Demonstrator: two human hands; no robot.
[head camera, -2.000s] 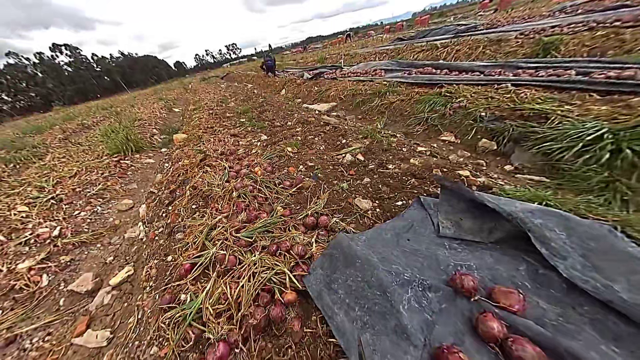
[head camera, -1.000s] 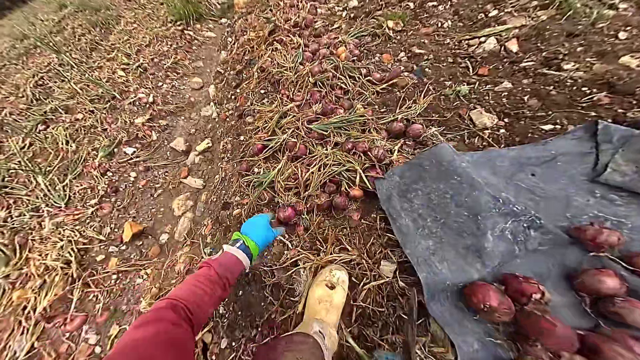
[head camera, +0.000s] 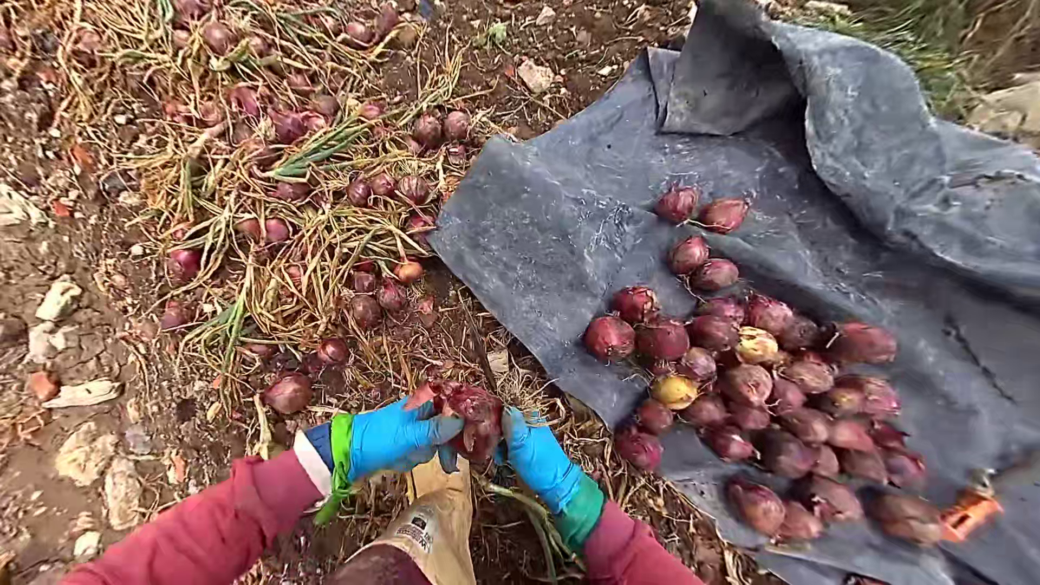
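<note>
A large red onion (head camera: 475, 418) with loose papery skin is held between my two blue-gloved hands, low in the middle of the view. My left hand (head camera: 398, 437) grips it from the left side. My right hand (head camera: 540, 459) touches its right side with the fingertips; whether a tool is in that hand I cannot tell. Below my right hand lie green onion leaves (head camera: 532, 512). To the right, a pile of red onions (head camera: 747, 386), with a few yellowish ones, rests on a grey plastic sheet (head camera: 552, 236).
Unsorted onions with dry leaves (head camera: 276, 187) cover the soil at the upper left. Stones (head camera: 81, 455) lie at the lower left. My beige boot (head camera: 443, 512) stands below the held onion. An orange-handled object (head camera: 971, 512) lies on the sheet at the lower right.
My left hand was reaching down to an onion on the ground one second ago; now it holds an onion up near my right hand, which has come into view. The view has turned downward and right.
</note>
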